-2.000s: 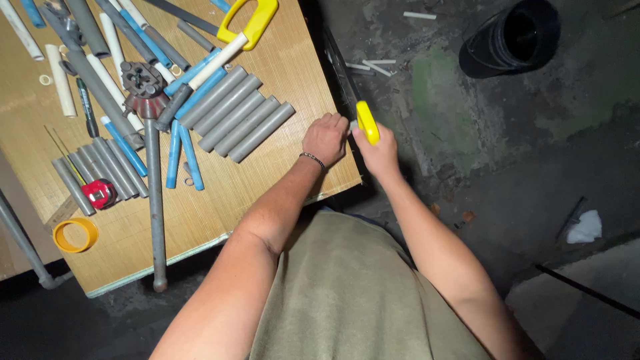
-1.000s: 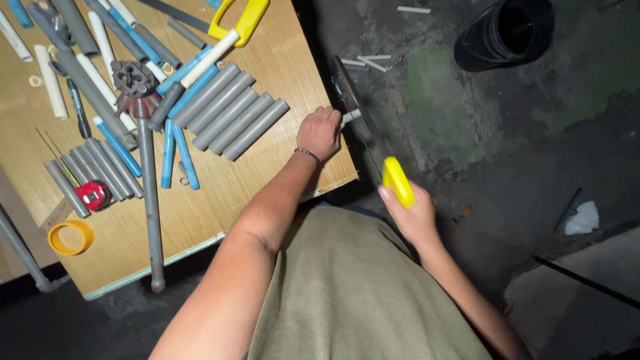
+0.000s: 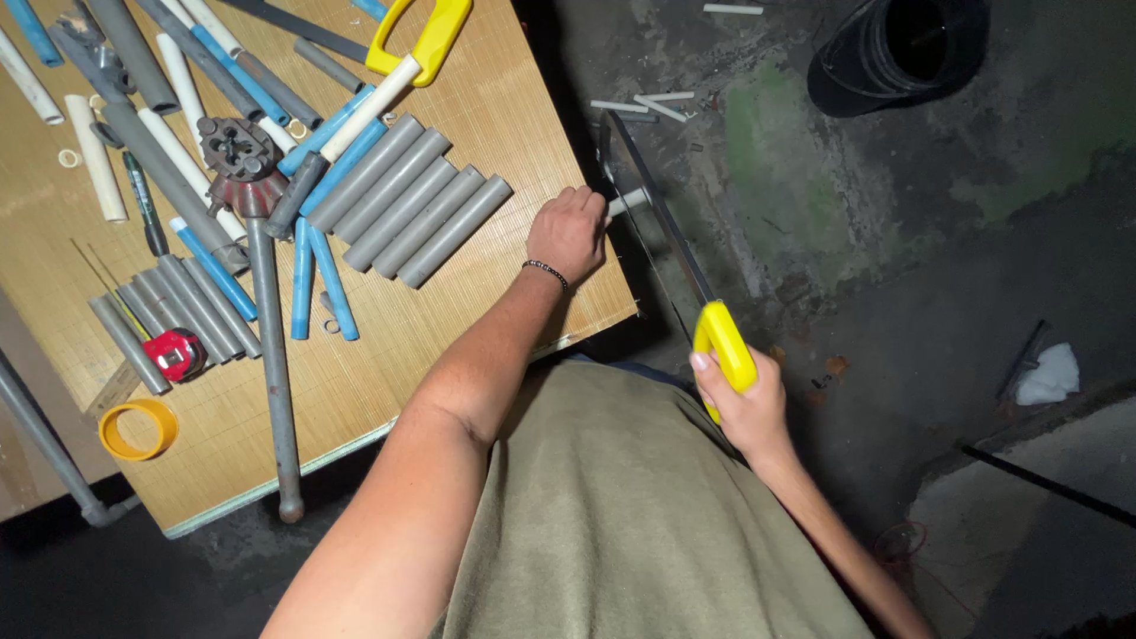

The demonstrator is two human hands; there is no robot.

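My left hand (image 3: pixel 568 232) presses a white plastic pipe (image 3: pixel 628 202) at the right edge of the wooden table (image 3: pixel 479 328); the pipe's end sticks out past the edge. My right hand (image 3: pixel 738 399) is closed round the yellow handle of a hacksaw (image 3: pixel 661 209), whose frame slants up and left to the pipe. The thin blade crosses the pipe just outside the table edge, close to my left fingers. Left of my left hand lies a row of cut grey pipes (image 3: pixel 435 217). Whether the blade touches the pipe I cannot tell.
A pipe threader (image 3: pixel 248 169), a second yellow-handled hacksaw (image 3: pixel 435 40), a red tape measure (image 3: pixel 176 355), a tape roll (image 3: pixel 138 429), a marker (image 3: pixel 142 200), blue pipes (image 3: pixel 302 284) and white ones lie on the table. Short white pipes (image 3: pixel 664 108) and a black bucket (image 3: pixel 896 53) are on the floor.
My right hand has drawn back from beside my left hand toward my body with the hacksaw, and was lower still one second ago. My left hand stays at the table edge.
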